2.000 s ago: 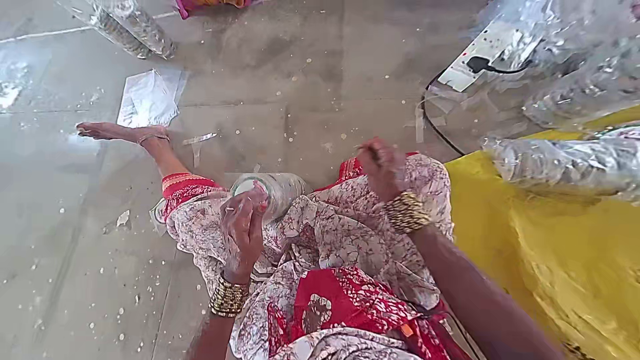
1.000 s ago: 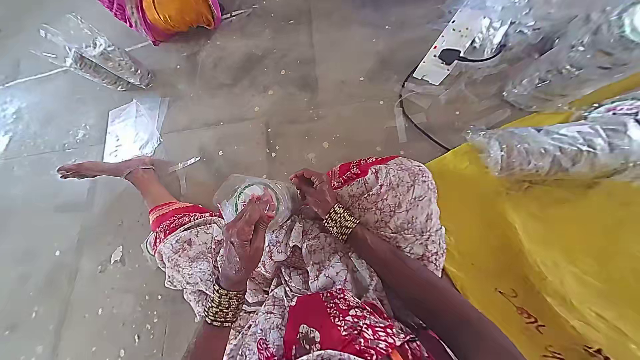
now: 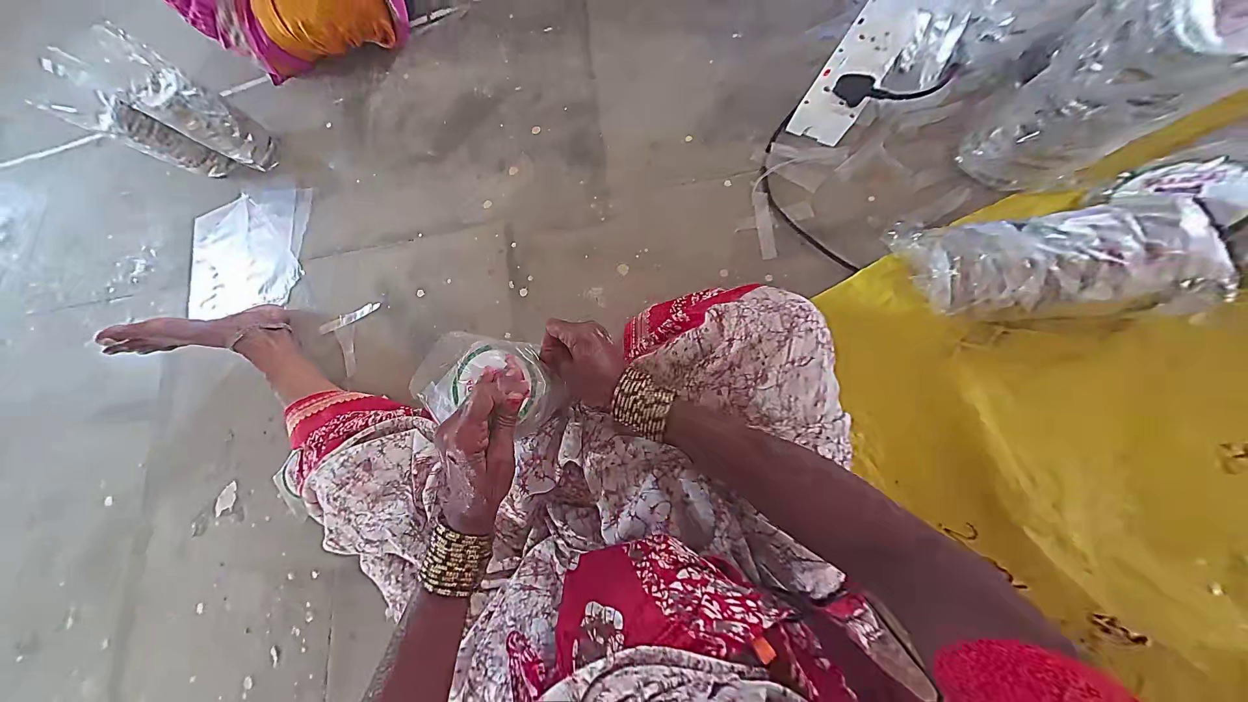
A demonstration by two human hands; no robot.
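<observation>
A clear plastic-wrapped package [image 3: 495, 369] with a round white, green-ringed printed end lies at my lap, between my legs. My left hand [image 3: 480, 444] rests its fingers on that round end and partly covers it. At the package's right edge is my right hand [image 3: 582, 363], its fingers curled in at the plastic; whether it pinches the wrap is too blurred to tell. Gold-coloured bangles circle both wrists. Beneath the hands spreads the patterned white and red cloth [image 3: 741, 380] over my legs.
Wrapped cylindrical packs [image 3: 185, 112] lie at the upper left, near a clear plastic sheet [image 3: 246, 255]. A power strip [image 3: 840, 73] with a black cable is at the upper right. Another wrapped roll [image 3: 1072, 255] rests on yellow sheeting [image 3: 1102, 439]. Pink and orange cloth [image 3: 327, 29] shows at the top.
My right hand was raised away from the package two seconds ago and has come left to the package's right edge. My left hand remains on the package.
</observation>
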